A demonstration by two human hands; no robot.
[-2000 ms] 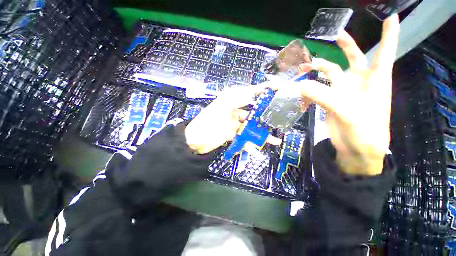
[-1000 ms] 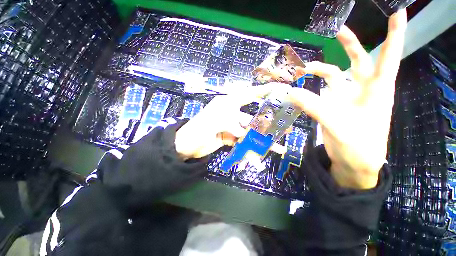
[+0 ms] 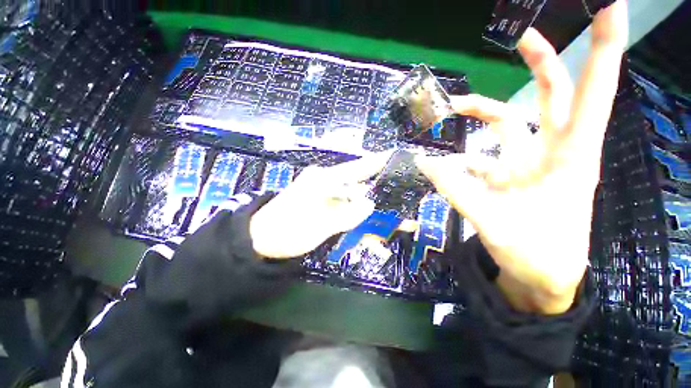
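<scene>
My left hand [image 3: 318,204] holds a blue circuit board [image 3: 369,233] low over the tray. A dark see-through film piece [image 3: 400,186] lies over the board's upper part, between the fingertips of both hands. My right hand [image 3: 542,174] has its thumb at the top of that film. Another film piece [image 3: 421,103] hangs from the right index fingertip, and a further one [image 3: 513,21] from a raised finger. A film edge at another raised fingertip is cut off by the picture's top. Whether the film touches the board everywhere cannot be told.
A black tray [image 3: 136,193] with blue boards in its pockets lies on the green bench [image 3: 341,307]. A glossy grid sheet [image 3: 257,87] covers its far part. Tall black tray stacks stand at left [image 3: 68,136] and right [image 3: 629,227]. A pale bar [image 3: 644,38] slants at upper right.
The board has shifted slightly left and down, and film now covers its upper part, which was bare two seconds ago. The right hand's raised fingers have spread upward, with films still on its fingertips.
</scene>
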